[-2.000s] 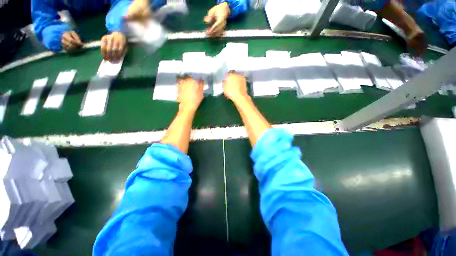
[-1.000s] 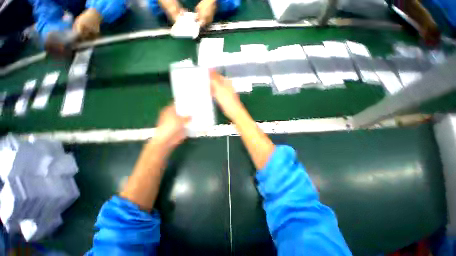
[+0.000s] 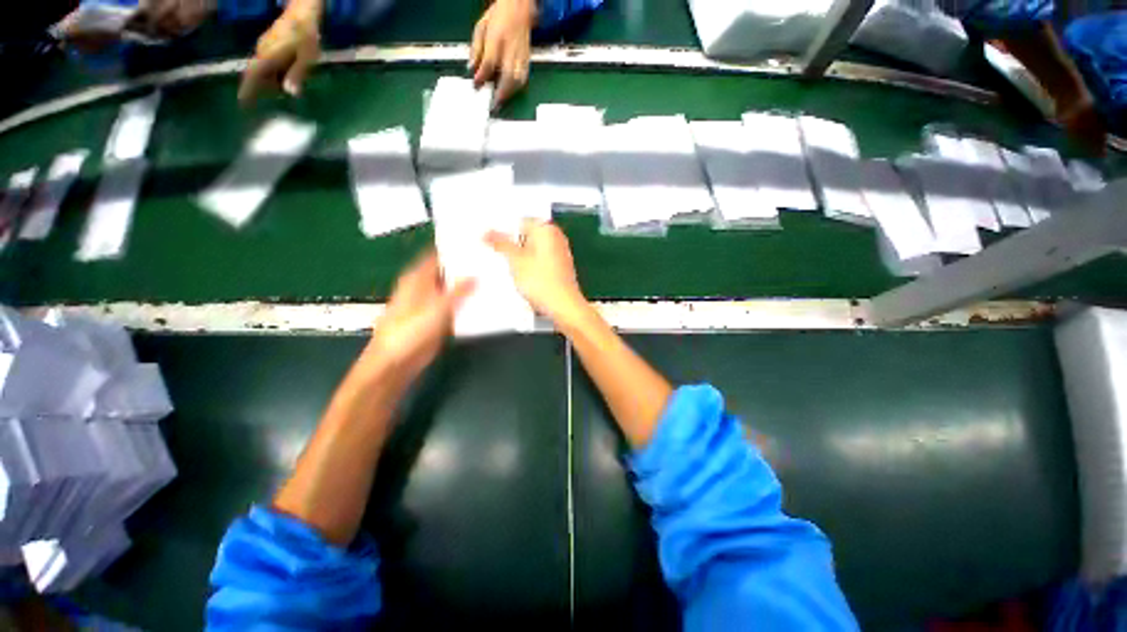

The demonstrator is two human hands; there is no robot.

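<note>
A white folded leaflet or packed piece (image 3: 476,253) is held upright over the near edge of the green belt. My left hand (image 3: 418,315) grips its lower left side and is slightly blurred. My right hand (image 3: 539,262) holds its right side, with fingers on its front. I cannot tell whether it is one piece or several together. Overlapping white pieces (image 3: 655,167) lie in a row on the green conveyor belt (image 3: 692,269), from behind the held piece to the right. Separate pieces (image 3: 384,182) lie further left.
A pale belt rail (image 3: 729,314) runs before the dark green ledge (image 3: 865,469). An uneven leaflet stack (image 3: 80,432) is at left, a white bundle (image 3: 1094,432) at right. A slanting post (image 3: 1013,253) crosses the belt. Other workers' hands (image 3: 503,47) reach over the far rail.
My hands have gone from the belt row to holding a piece near the rail. Since one second ago, my right hand has moved slightly down onto its front. More separate pieces lie on the left.
</note>
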